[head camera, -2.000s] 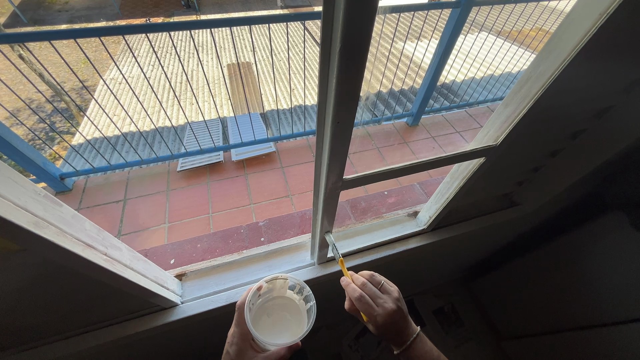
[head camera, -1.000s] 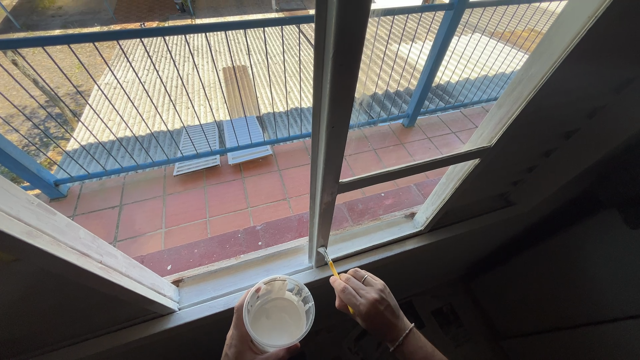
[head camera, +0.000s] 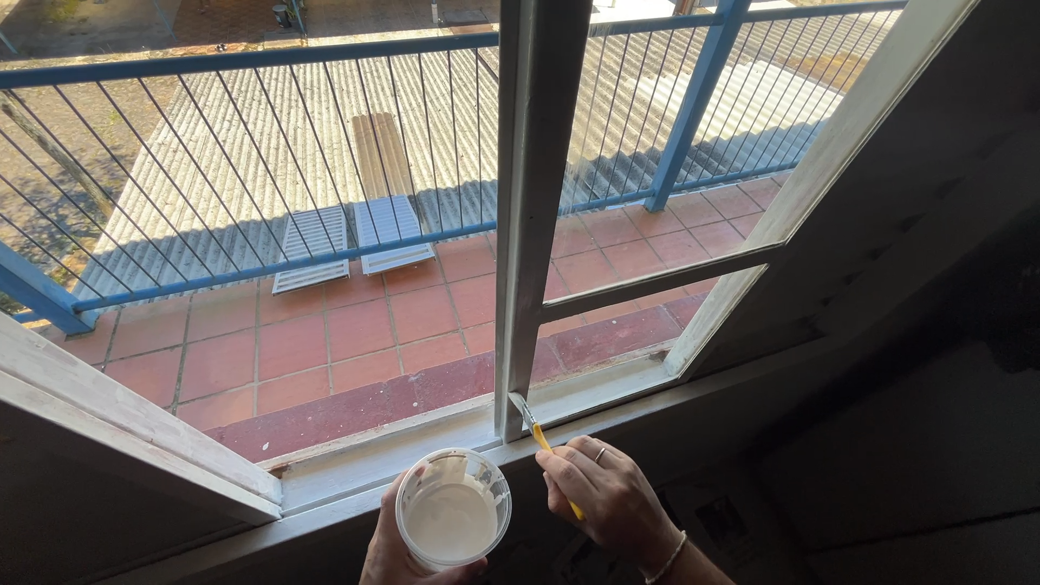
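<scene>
A clear plastic tub of white paint is held from below and the left by my left hand, just inside the window sill. My right hand, with a ring and a bracelet, grips a small paintbrush with a yellow handle. The bristles touch the lower end of the upright window sash stile, near its corner with the bottom rail. White paint smears coat the inside wall of the tub.
A horizontal glazing bar runs right from the stile. The left window jamb slants toward the sill. Outside are a red tiled floor, a blue metal railing, two white slatted panels and a corrugated roof.
The brush tip has stayed about the foot of the stile, while its handle and my right hand have shifted slightly. The tub remains in my left hand.
</scene>
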